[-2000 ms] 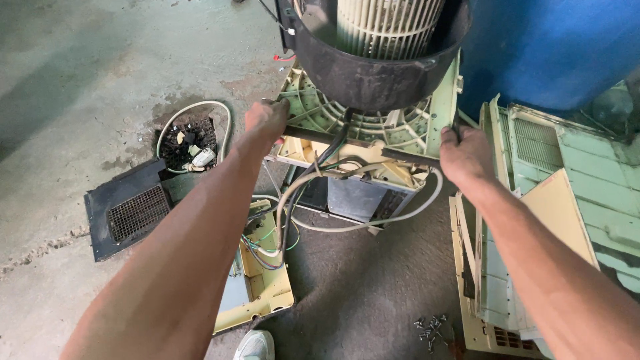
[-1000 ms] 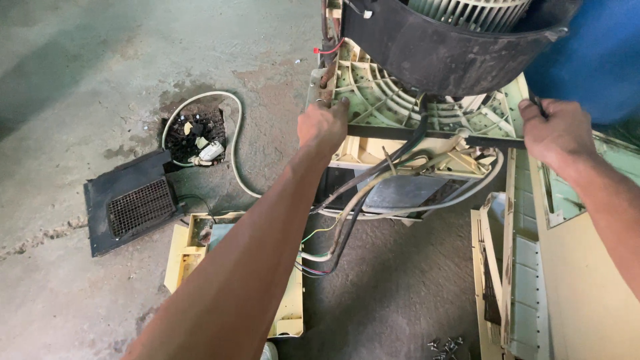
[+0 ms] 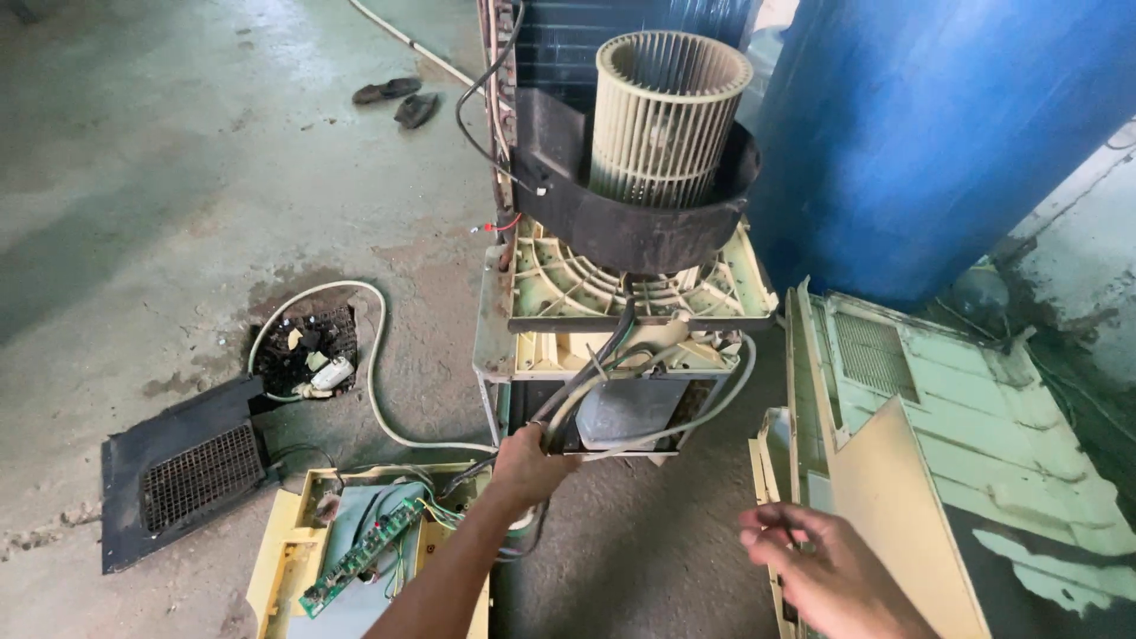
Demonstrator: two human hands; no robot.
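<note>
My left hand is closed around a bundle of black and pale cables hanging from the appliance. My right hand is raised at the lower right, fingers curled, with something small and dark at the fingertips that I cannot make out. Above the cables, a cream ribbed plastic base rests on a metal stand. On it sits a black fan housing with a cream squirrel-cage blower wheel upright inside. Below my left hand, wires run to a green circuit board in a cream plastic casing.
A black panel with a mesh grille lies at the left, beside a debris-filled floor drain. A pale hose loops over the floor. Cream panels lean at the right, near a large blue drum. Dark footwear lies farther back.
Both hands have let go of the ribbed base's front edge. My left hand has moved down onto the cables; my right hand has moved down, away from the base. The view has shifted.
</note>
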